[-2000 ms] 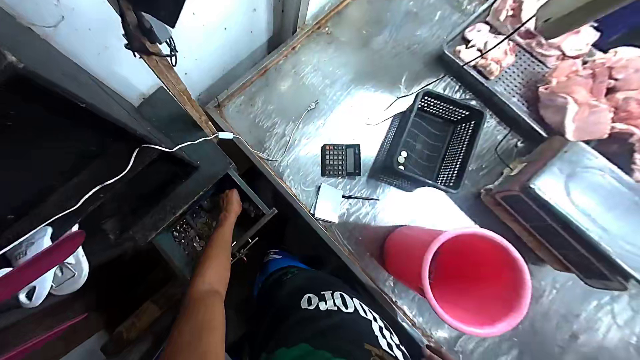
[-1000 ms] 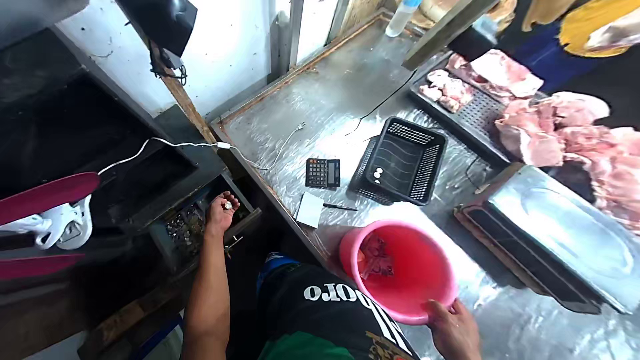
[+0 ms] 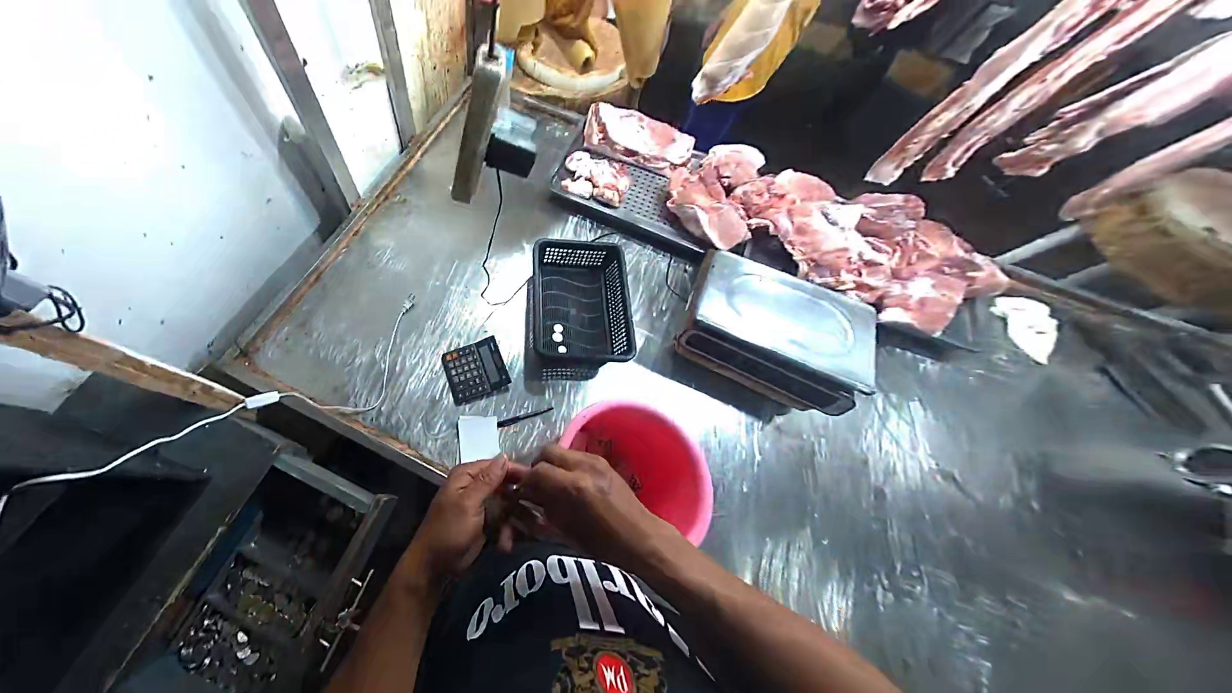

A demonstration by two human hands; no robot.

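My left hand [image 3: 460,510] and my right hand [image 3: 568,486] meet fingertip to fingertip just in front of my shirt, with something small and reddish between them that I cannot make out. Right behind them stands a pink plastic bucket [image 3: 688,467], its inside partly hidden by my right hand. Near my left fingers lie a white notepad [image 3: 478,438] and a black pen [image 3: 526,417]. A black calculator [image 3: 476,372] rests beyond the pad. Several coins [image 3: 558,337] lie in a black plastic basket [image 3: 626,332]. The drawer [image 3: 332,558] at lower left stands open, with many coins [image 3: 236,643] inside.
A metal-topped scale [image 3: 789,308] sits right of the basket. Behind it are a perforated tray [image 3: 643,197] and raw meat cuts [image 3: 837,231] along the counter's far edge. More meat [image 3: 1001,91] hangs at the upper right. A white cable [image 3: 385,361] crosses the left edge of the metal counter [image 3: 962,539].
My left hand has left the drawer, where it held something small and pale, and come over to my right hand. My right hand has let go of the bucket's rim. The view has swung right.
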